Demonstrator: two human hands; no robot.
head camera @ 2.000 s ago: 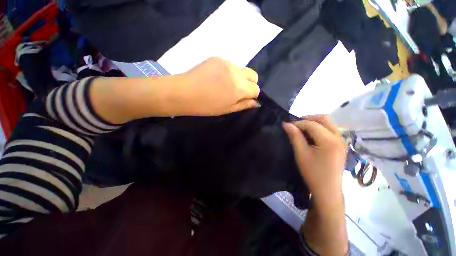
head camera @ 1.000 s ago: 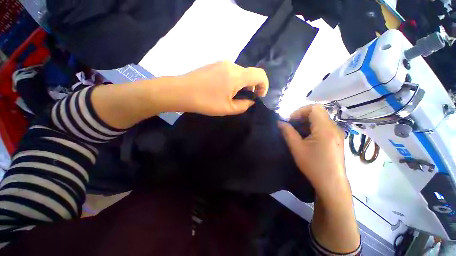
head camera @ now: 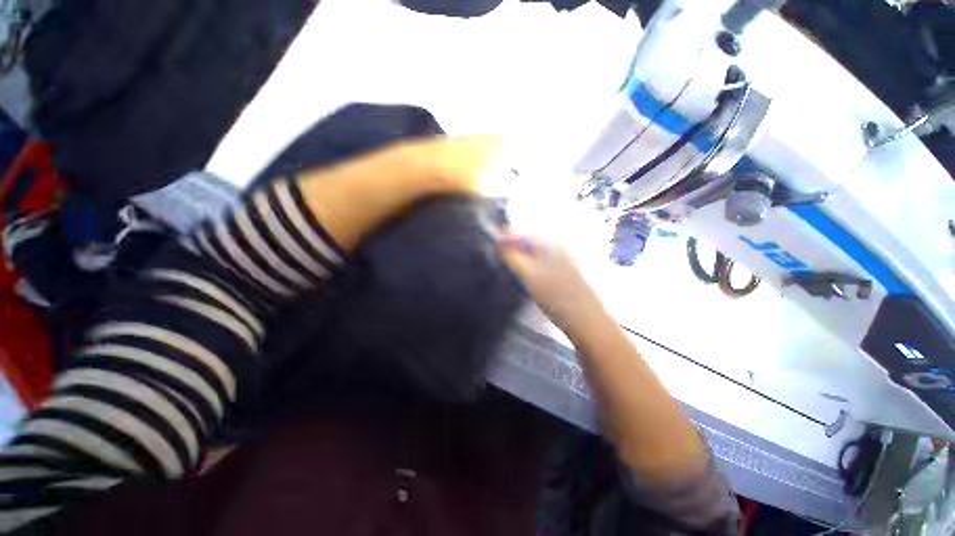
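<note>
The black garment (head camera: 419,288) lies bunched over the near edge of the table, left of the sewing machine. My left hand (head camera: 471,162) is blurred and washed out by glare; it lies over the garment's far part, and its fingers are hard to make out. My right hand (head camera: 545,274) has its fingertips closed on the garment's right edge. The white sewing machine head (head camera: 691,136) with a blue stripe stands just right of my hands. Its needle area is lost in bright light.
Scissors (head camera: 723,274) lie behind the machine head. Dark loops (head camera: 861,461) sit at the table's right end. A printed ruler edge (head camera: 749,455) runs along the near side. Black cloth (head camera: 136,84) is heaped at the far left, with a red crate (head camera: 26,304) at the left.
The view has shifted, so the machine appears closer and larger. Both hands and the garment edge have come together near the machine's needle area, under the light. The spread black cloth behind my hands is largely out of view.
</note>
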